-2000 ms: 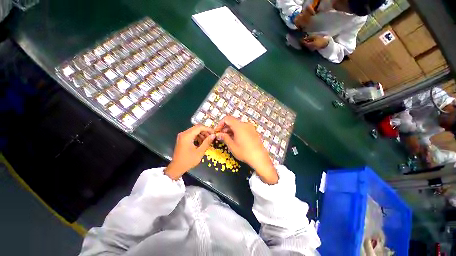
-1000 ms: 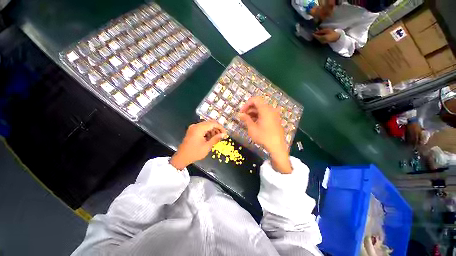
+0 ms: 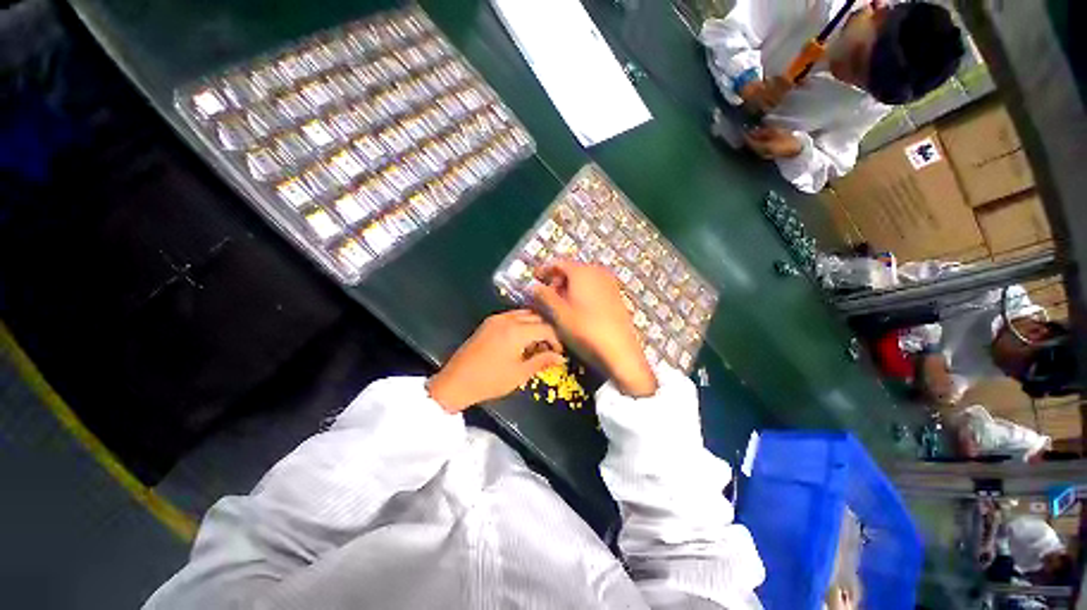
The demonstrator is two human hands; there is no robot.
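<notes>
A clear blister tray (image 3: 681, 284) of small silvery parts, many showing yellow, lies in front of me. A loose pile of tiny yellow pieces (image 3: 557, 386) lies at its near edge. My right hand (image 3: 579, 303) is over the tray's near left part, fingertips bent together at the pockets; whether they hold a part is hidden. My left hand (image 3: 507, 355) is just left of the pile, fingers curled close together beside the right hand; what is between its fingertips is too small and dark to tell.
A second, larger blister tray (image 3: 358, 141) of silvery parts lies to the left. A white paper sheet (image 3: 575, 69) lies beyond. A blue bin (image 3: 789, 512) stands at the lower right. People in white smocks work across the bench, one with an orange-handled tool (image 3: 807, 60). Cardboard boxes (image 3: 912, 215) stand behind.
My right hand has moved from over the middle of the tray to its near left part, close to my left hand. The camera view has shifted. The person opposite shows an orange-handled tool.
</notes>
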